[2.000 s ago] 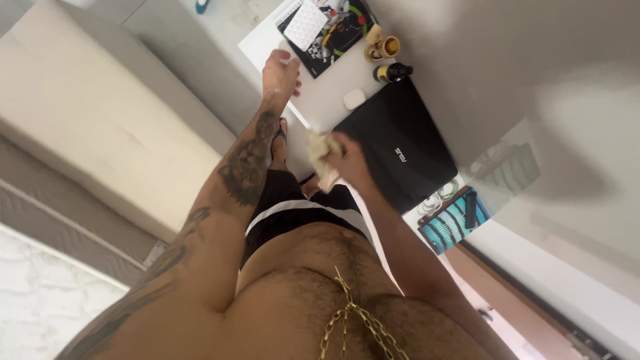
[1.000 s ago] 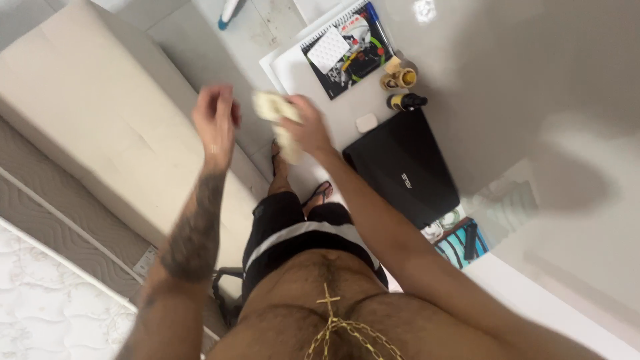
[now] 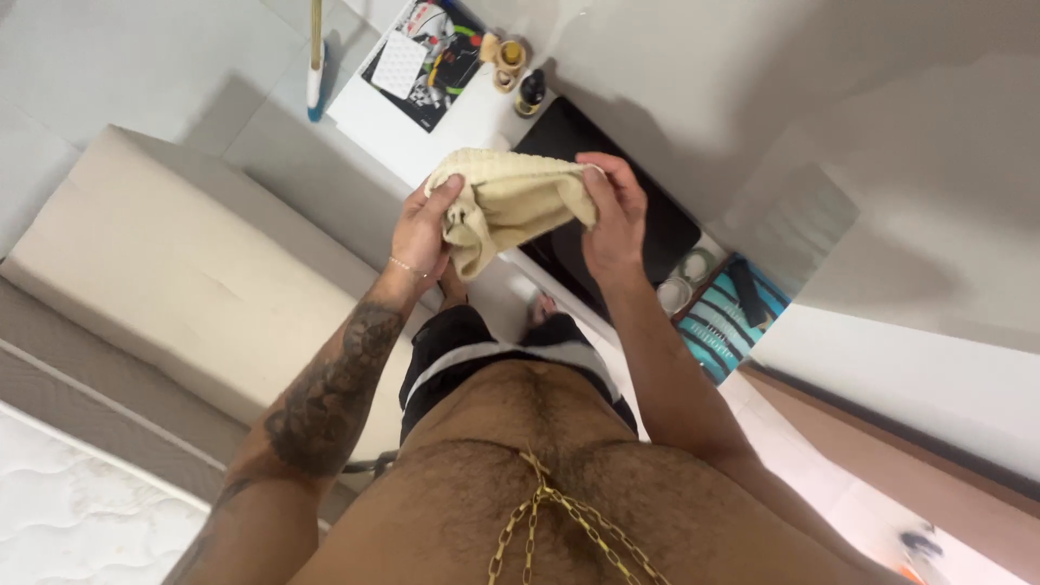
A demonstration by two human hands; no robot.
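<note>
A cream-coloured ribbed cloth item [image 3: 528, 199], perhaps knitwear, is stretched between my two hands in front of my waist. My left hand [image 3: 426, 227] grips its left end, thumb on top, with part of the cloth bunched and hanging below. The right end is pinched between the thumb and fingers of my right hand [image 3: 615, 215]. The cloth sags open in the middle, showing a smoother inner side. Behind it lies a closed black laptop [image 3: 642, 179], partly hidden by the cloth and my right hand.
A white desk [image 3: 366, 122] holds a spiral notebook [image 3: 439, 69], a dark bottle [image 3: 530, 93], tape rolls [image 3: 505, 65] and a turquoise patterned pouch [image 3: 723, 325]. A beige upholstered base [image 3: 187, 268] stands left, beside a white mattress [image 3: 81, 512]. A brush or broom [image 3: 316, 81] is on the floor.
The cloth was in my right hand alone, with my left hand apart from it. Now both hands hold it, and it is spread between them.
</note>
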